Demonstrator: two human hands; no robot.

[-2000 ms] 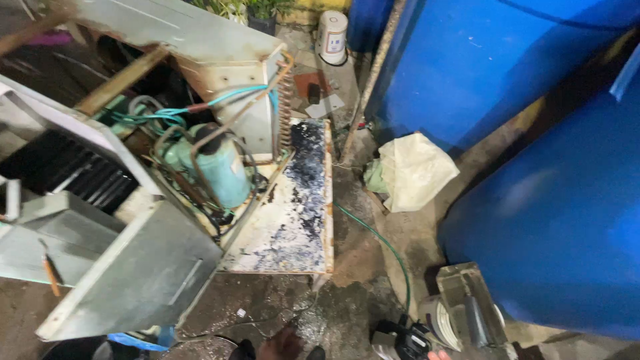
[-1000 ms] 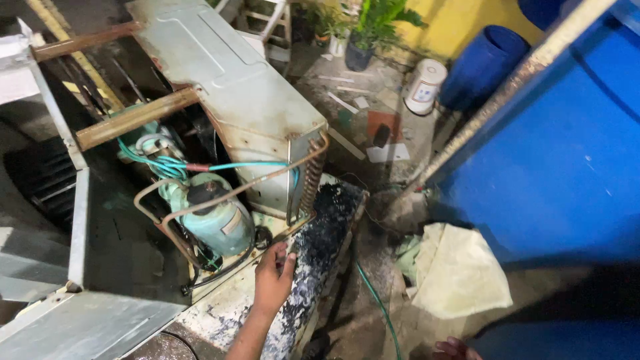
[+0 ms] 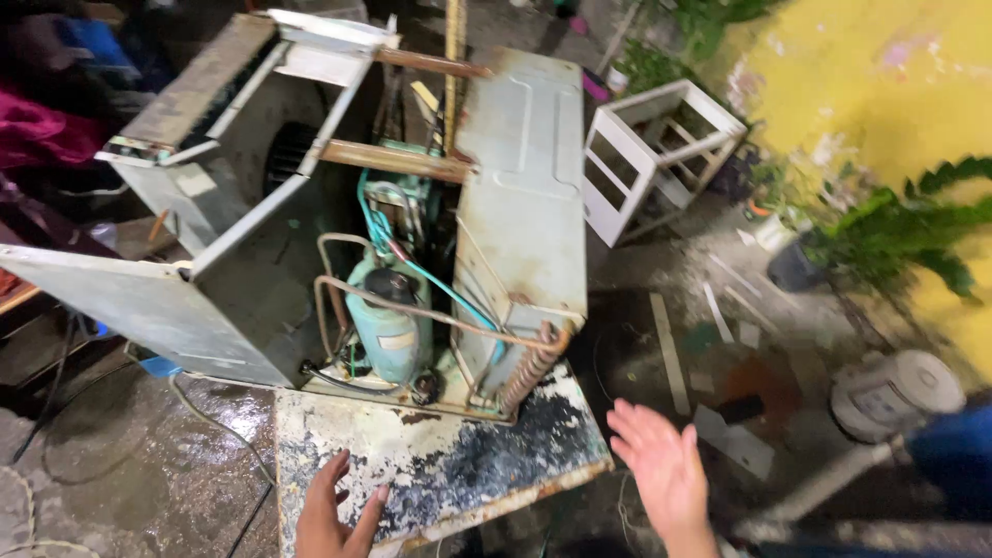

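Observation:
An opened air conditioner chassis, with a grey sheet-metal housing (image 3: 535, 186), rests on a table top with peeling paint (image 3: 496, 465). Inside it stands a light green compressor (image 3: 387, 333), with bent copper tubing (image 3: 434, 314) around it and teal wires (image 3: 453, 291) running past. Condenser coil bends (image 3: 531, 376) show at the near right corner. My left hand (image 3: 341, 508) is over the table's near part, fingers apart and holding nothing. To the right of the table's edge, my right hand (image 3: 659, 469) is raised with its palm showing, also holding nothing.
A white frame (image 3: 659, 163) stands behind on the right, near potted plants (image 3: 883, 225) and a yellow wall. A white bucket (image 3: 891, 395) and loose strips (image 3: 670, 353) lie at right. A cable (image 3: 225, 426) crosses wet floor at left. A blue container edge (image 3: 953, 457) is at far right.
The view has swung considerably. A second ago my left hand was by the chassis's near corner; now it is over the table's near part. My right hand has come up into fuller view.

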